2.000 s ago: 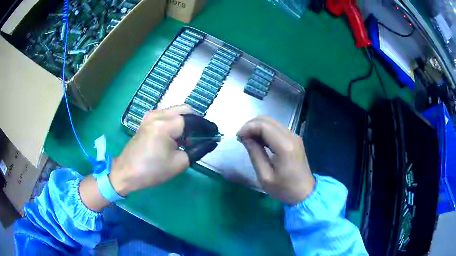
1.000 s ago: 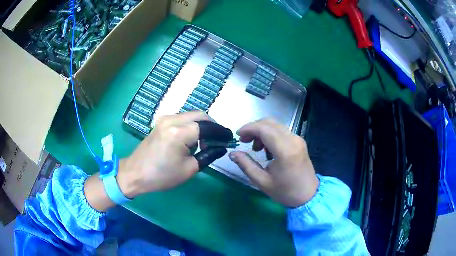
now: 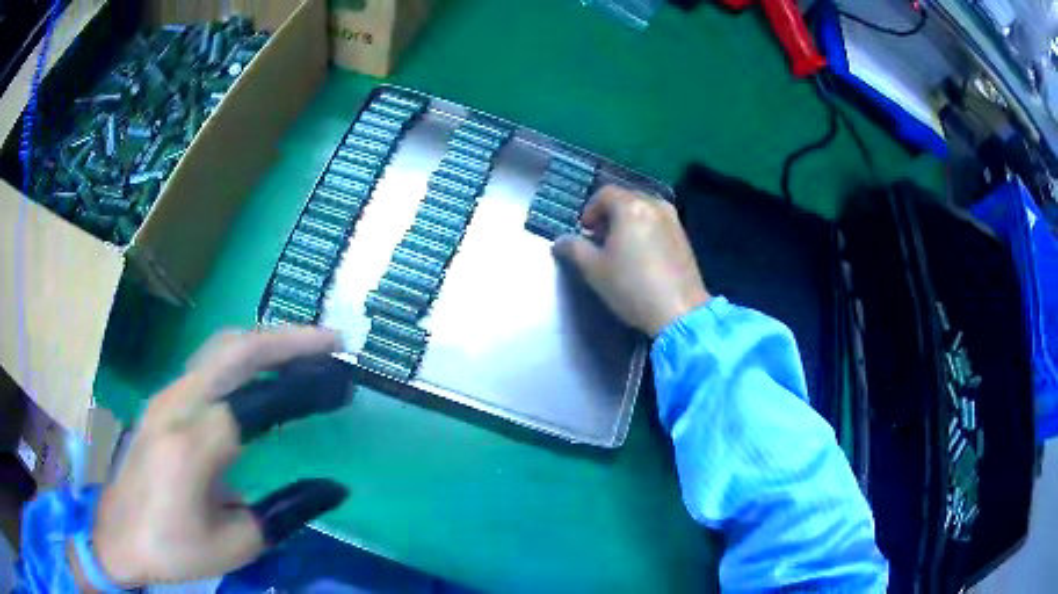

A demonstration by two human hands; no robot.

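Observation:
The shallow metal tray (image 3: 511, 337) lies on the green mat and holds three rows of dark green cylinders (image 3: 406, 273). The right-hand row (image 3: 565, 186) is the shortest. My right hand (image 3: 638, 255) is over the tray at the near end of this short row. Its thumb and fingertips pinch a green cylinder there, mostly hidden by the fingers. My left hand (image 3: 191, 458) is off the tray at the lower left, slightly blurred, empty and open. Black finger cots (image 3: 296, 395) cover its thumb and a finger.
An open carton (image 3: 226, 151) heaped with loose green cylinders stands at the left, a smaller carton (image 3: 377, 35) behind it. Right of the tray are a flat black tray (image 3: 754, 250) and a deep black bin (image 3: 1004, 348) with scattered parts. A red-handled tool (image 3: 792, 35) lies at the back.
My hands have parted. The right moved up and away over the tray to the short row; the left moved down-left and opened, its green cylinder gone. The view has shifted.

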